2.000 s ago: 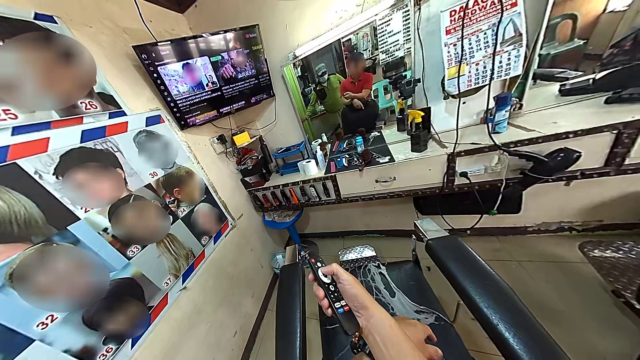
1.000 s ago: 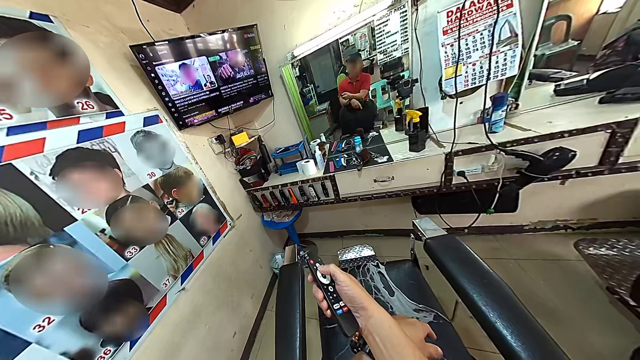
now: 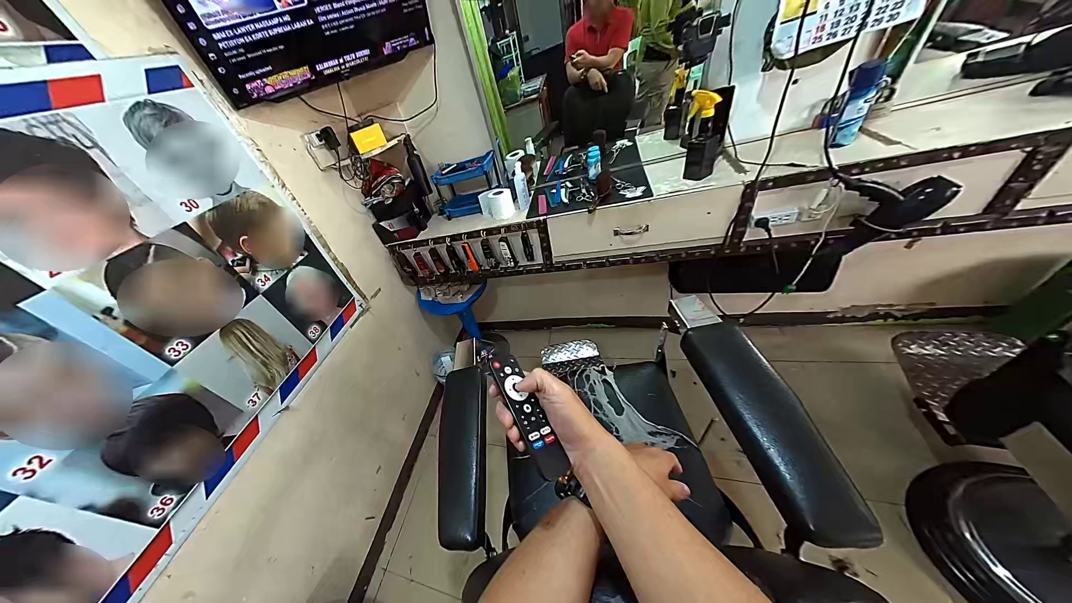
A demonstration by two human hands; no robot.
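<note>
My right hand (image 3: pixel 548 410) is closed around a black TV remote control (image 3: pixel 526 409), with the thumb on its round button pad. My forearms cross; my left hand (image 3: pixel 662 471) lies under the right forearm and points right, its fingers somewhat apart and nothing seen in it. Part of its palm is hidden. A dark band with beads (image 3: pixel 569 486) is at the left wrist. Both hands are over the worn black seat (image 3: pixel 636 377) of a barber chair, between its padded armrests (image 3: pixel 779 435). At the upper left a wall-mounted television (image 3: pixel 310 50) shows a menu of videos.
Ahead, a counter (image 3: pixel 712 188) with a drawer holds a toilet paper roll (image 3: pixel 498 203), a spray bottle (image 3: pixel 702 138) and grooming tools. Clippers (image 3: pixel 473 255) hang in a rack below. A hair dryer (image 3: pixel 909 201) hangs right. The mirror (image 3: pixel 536 50) reflects a seated person.
The view has tilted downward, so the television and mirror are now cut off at the top. The right hand keeps its hold on the remote, and the forearms stay crossed.
</note>
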